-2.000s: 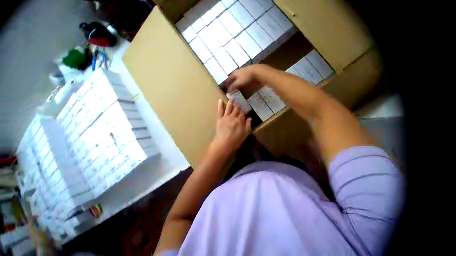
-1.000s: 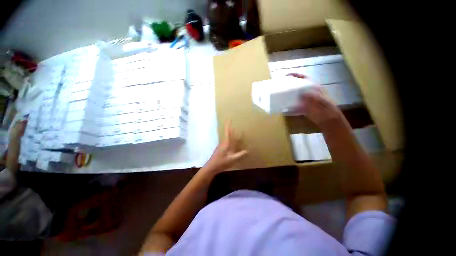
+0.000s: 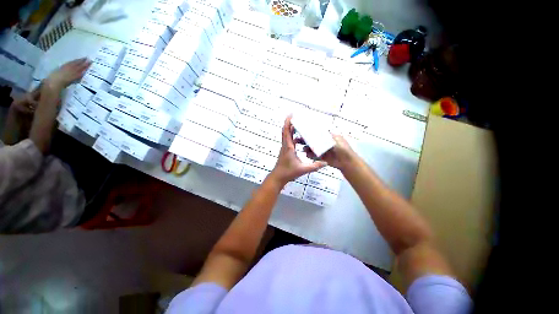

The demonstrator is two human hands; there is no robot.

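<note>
A white product box (image 3: 314,136) is tilted over the stacks. My right hand (image 3: 337,153) grips it at its lower right end. My left hand (image 3: 292,156) is at its left side, fingers and thumb spread, fingertips at the box's upper left corner; whether it bears the box cannot be told. Rows of white boxes (image 3: 263,92) stand on the white table (image 3: 361,208) under and beyond my hands. The carton's tan flap (image 3: 456,184) lies at the right; the carton's inside is out of view.
Scissors (image 3: 176,164) lie at the table's front edge. Blue-handled pliers (image 3: 375,52), a green object (image 3: 355,26), a red-and-black object (image 3: 401,50) and an orange-yellow ring (image 3: 446,108) are at the back. Another person's hand (image 3: 68,72) is by the left stacks. A sticker sheet (image 3: 284,8) lies behind.
The view has swung left from the carton to the table stacks. My right hand has moved from over the carton with a white box. My left hand has left the flap and is at the box.
</note>
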